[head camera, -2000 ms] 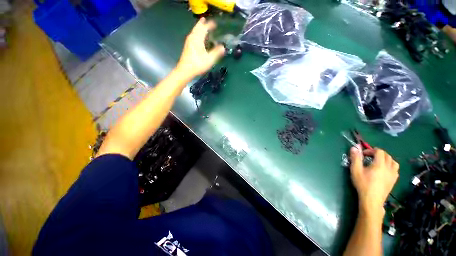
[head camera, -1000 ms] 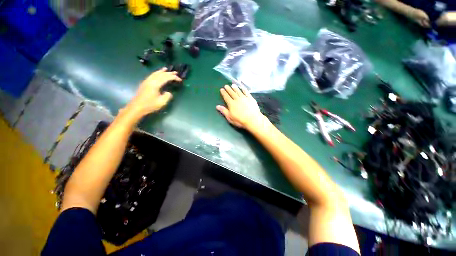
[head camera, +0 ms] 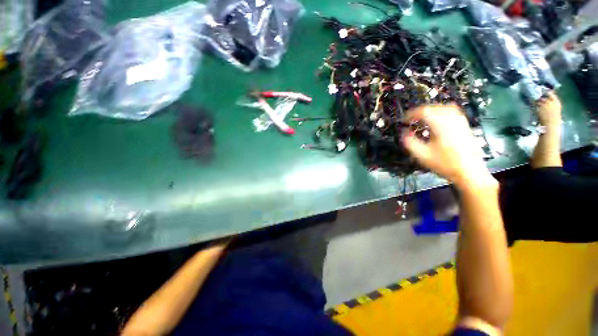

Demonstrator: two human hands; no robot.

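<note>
My right hand (head camera: 442, 141) is over the near part of a large tangled heap of black wire harnesses (head camera: 367, 98) with white connectors. Its fingers are bent and blurred, and I cannot tell whether they grip a harness. My left forearm (head camera: 180, 285) goes under the bench edge, and my left hand is hidden there. Red-handled pliers (head camera: 275, 111) lie on clear plastic wrap left of the heap. A loose pile of small black parts (head camera: 194, 133) lies further left.
Clear plastic bags lie at the far left, a pale one (head camera: 141, 65) in the middle with a white label. Black units (head camera: 25, 164) lie at the left edge. Another person's hand (head camera: 548, 111) is at the right, beside more bags.
The view has swung right. My right hand has moved from beside the small parts pile to the harness heap. My left hand has left the black units and dropped below the bench edge.
</note>
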